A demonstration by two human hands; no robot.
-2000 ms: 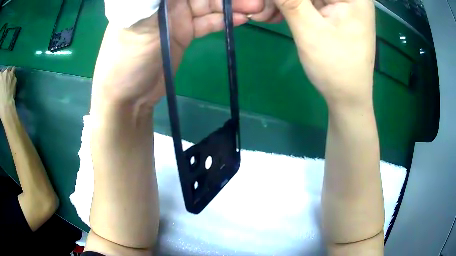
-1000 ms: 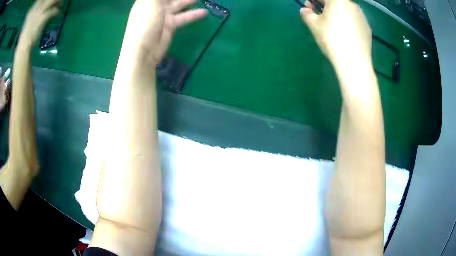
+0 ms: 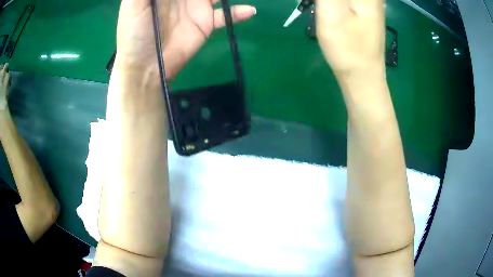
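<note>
A black phone middle frame [image 3: 208, 111] hangs from my left hand [image 3: 186, 35], its holed solid panel downward above the white cloth [image 3: 259, 205]. The frame's upper end is cut off by the picture's top edge. My left palm is behind its open window, with one finger stretched to the right. My right hand [image 3: 351, 32] is at the top right, its fingertips cut off. A slim hand tool with a pale pointed tip [image 3: 293, 15] and black body sticks out from its left side.
Other black frames lie on the glossy green bench at the far left [image 3: 20, 30] and right [image 3: 393, 48]. A dark piece also shows left of my left wrist. Another person's forearm [image 3: 27, 167] rests at the left edge. Grey machine housing [image 3: 467, 205] stands at the right.
My left hand, empty a second ago, now holds a frame over the cloth's far edge. The frame beneath that hand has left its place. The neighbouring person's arm has moved back left.
</note>
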